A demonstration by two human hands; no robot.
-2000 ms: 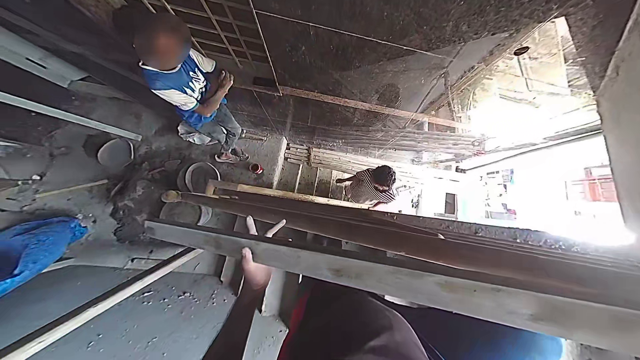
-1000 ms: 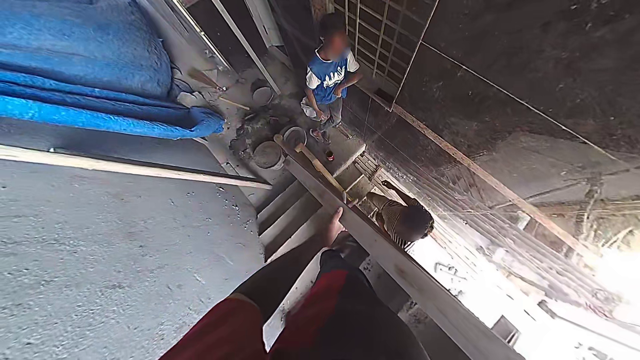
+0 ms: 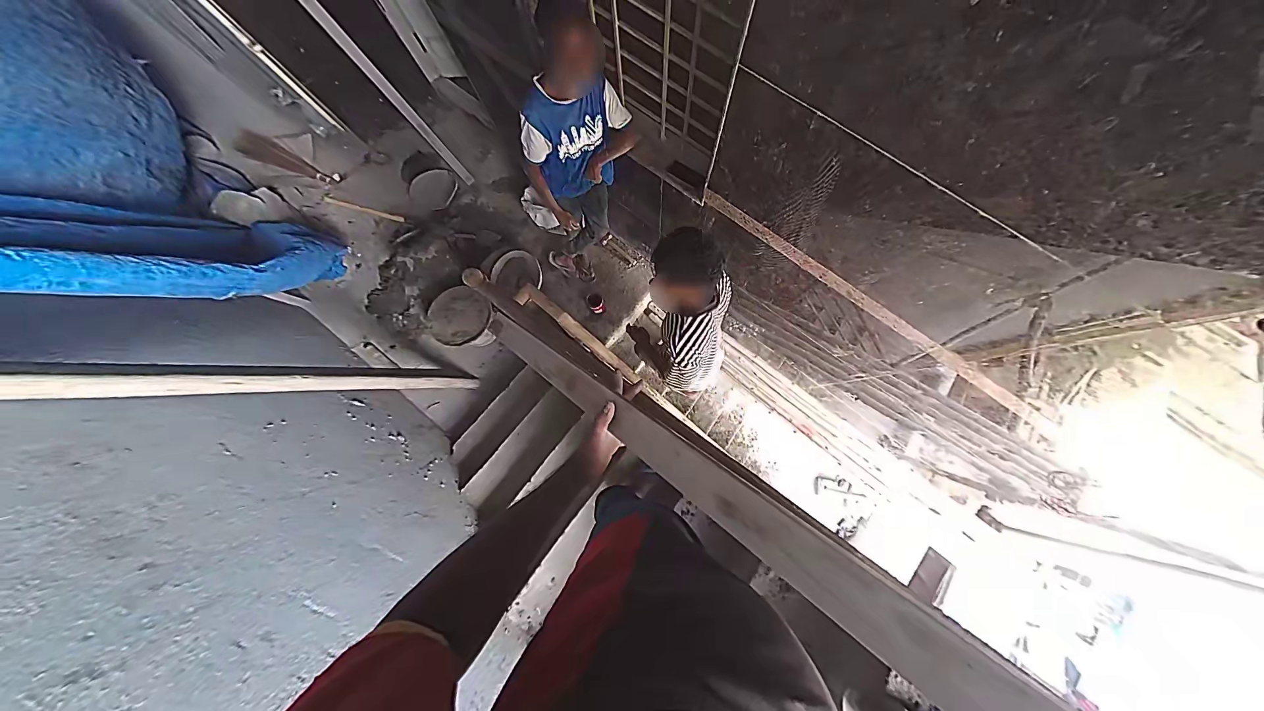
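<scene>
My left hand (image 3: 600,442) grips the edge of a long wooden board (image 3: 750,513), thumb on the near side and fingertips showing over its far edge. The board slopes from the buckets down to the bottom right. Beside it, on the far side, lies a thinner, lighter wooden strip (image 3: 578,336). Below my forearm are concrete steps (image 3: 513,420). My right hand is not in view.
A person in a blue shirt (image 3: 568,133) stands beyond the steps; another in a striped shirt (image 3: 696,341) is just past the board. Buckets (image 3: 460,316) stand near rubble. A blue tarp (image 3: 148,252), a pale wooden strip (image 3: 197,385) and a broom (image 3: 281,156) are at left.
The view has turned strongly since the oldest frame. My left hand stays on the board throughout. The person in the striped shirt, bent over a second ago, now has the head raised.
</scene>
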